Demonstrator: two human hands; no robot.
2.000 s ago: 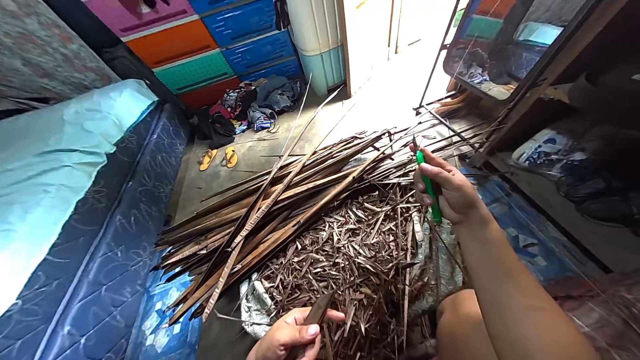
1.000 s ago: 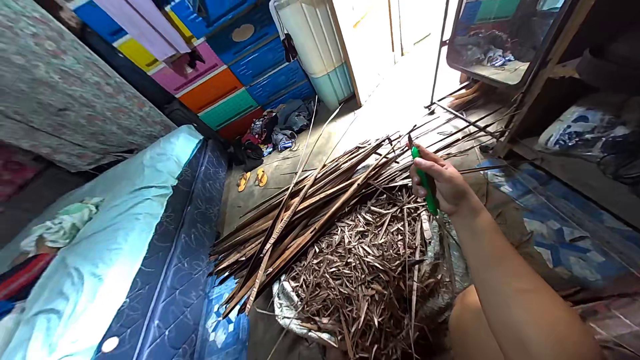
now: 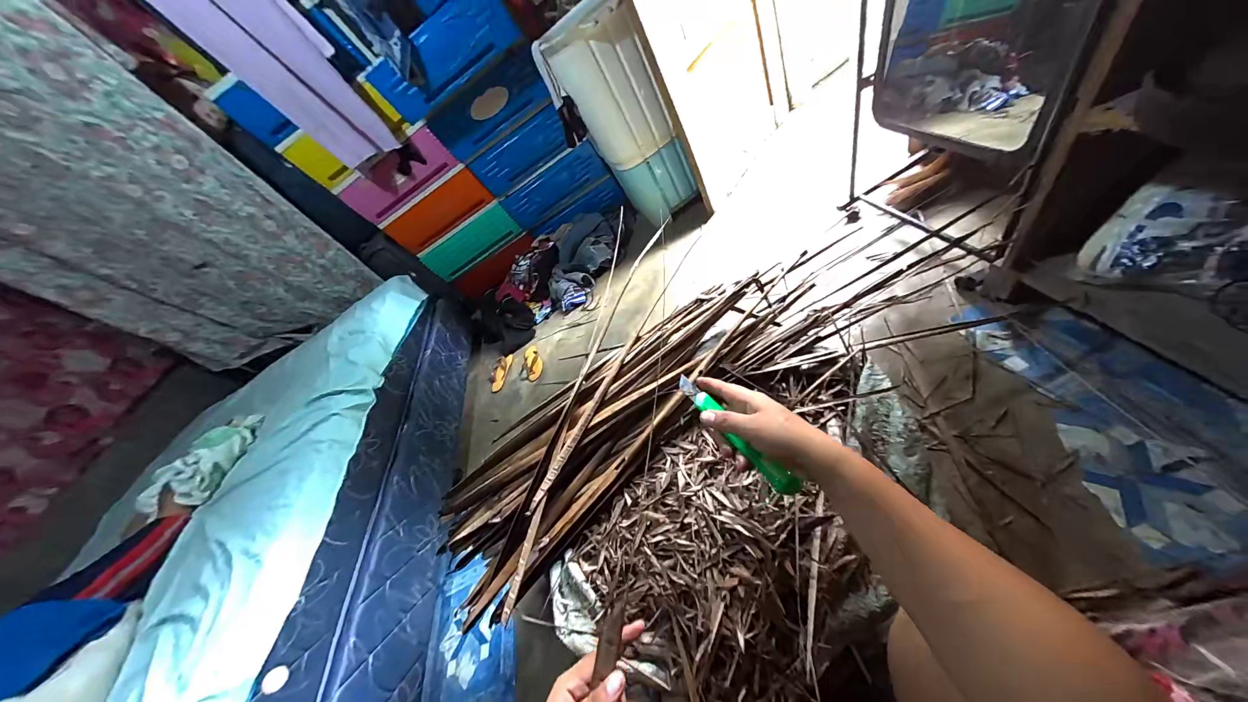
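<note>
My right hand grips a green-handled utility knife, its short metal blade pointing up and left over the long strips. At the bottom edge, my left hand, partly cut off by the frame, pinches a dark brown strip between thumb and fingers. Between and beyond the hands a heap of short cut brown pieces lies on a pale woven sack. Long dried leaf strips or stalks are piled behind the heap, slanting from lower left to upper right.
A blue mattress with a light turquoise sheet lies at left. Yellow slippers and a clothes pile are on the floor before colored plastic drawers. A mirror on a metal frame stands upper right, beside a wooden shelf post.
My left hand with the strip, out of view one second ago, shows again at the bottom edge. My right hand keeps the knife throughout. The view has swung left.
</note>
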